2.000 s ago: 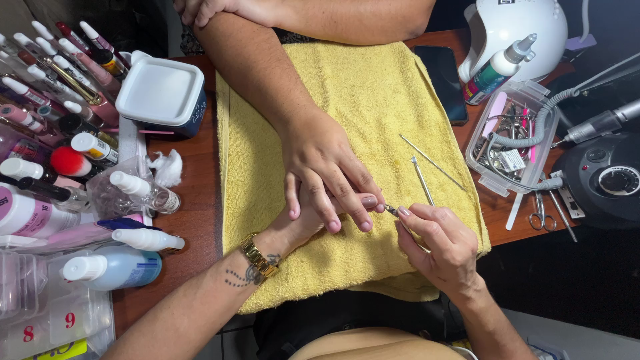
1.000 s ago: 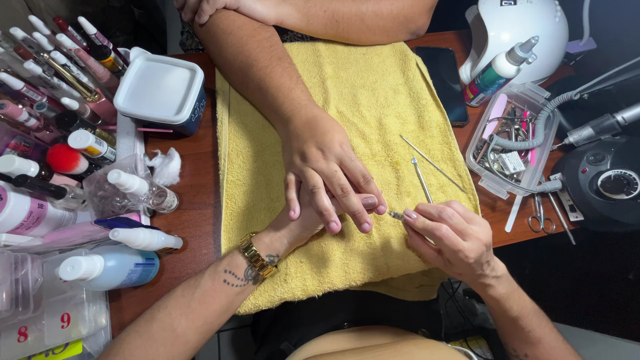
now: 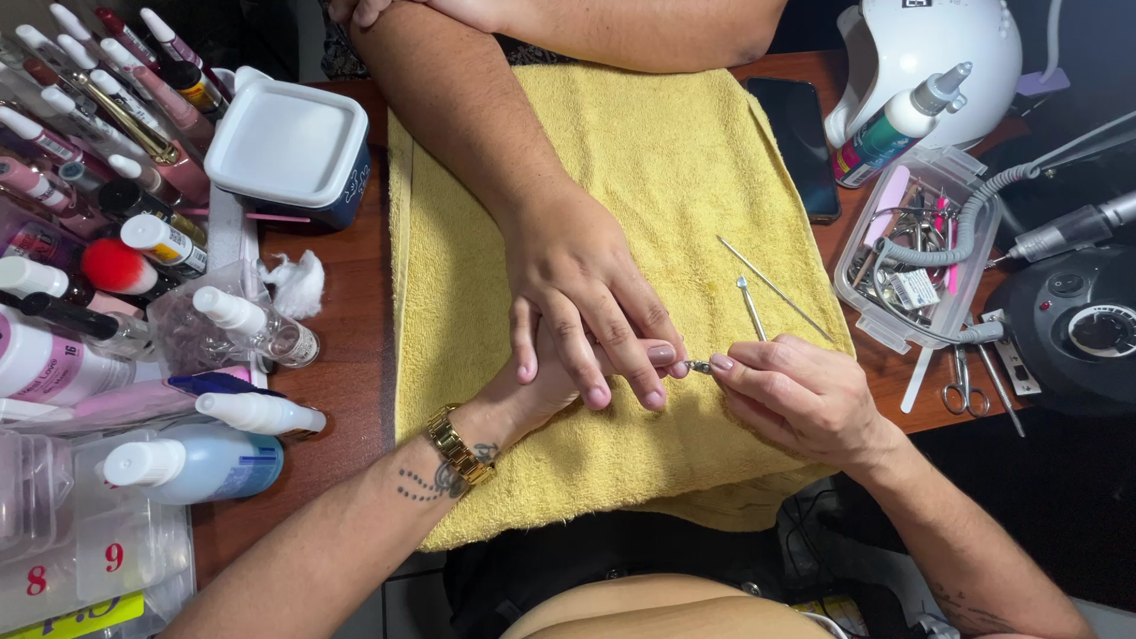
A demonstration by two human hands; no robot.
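Note:
Another person's hand (image 3: pixel 577 266) lies palm down over a yellow towel (image 3: pixel 479 479). Beneath it, my left hand (image 3: pixel 555 377), with a gold watch (image 3: pixel 460 445) at the wrist, holds one of its fingers, my thumb beside the fingertip. My right hand (image 3: pixel 790 390) pinches a small metal manicure tool (image 3: pixel 699 366), whose tip is at that fingertip; most of the tool is hidden in my fingers. Just above my right hand, a metal cuticle pusher (image 3: pixel 751 306) lies on the towel, partly covered by the hand. A thin metal rod (image 3: pixel 774 286) lies beyond it.
At left stand nail polish bottles (image 3: pixel 133 115), a lidded tub (image 3: pixel 288 142), cotton (image 3: pixel 297 284) and a blue liquid bottle (image 3: pixel 231 461). At right are a phone (image 3: pixel 794 142), a white lamp (image 3: pixel 950 53), an open tool box (image 3: pixel 963 302), small scissors (image 3: pixel 963 386) and a nail drill unit (image 3: pixel 1074 328).
My right hand has shifted slightly between frames, its tool pulling back from the fingertip a second ago and now at it again. My left hand and the other person's hand have stayed in place.

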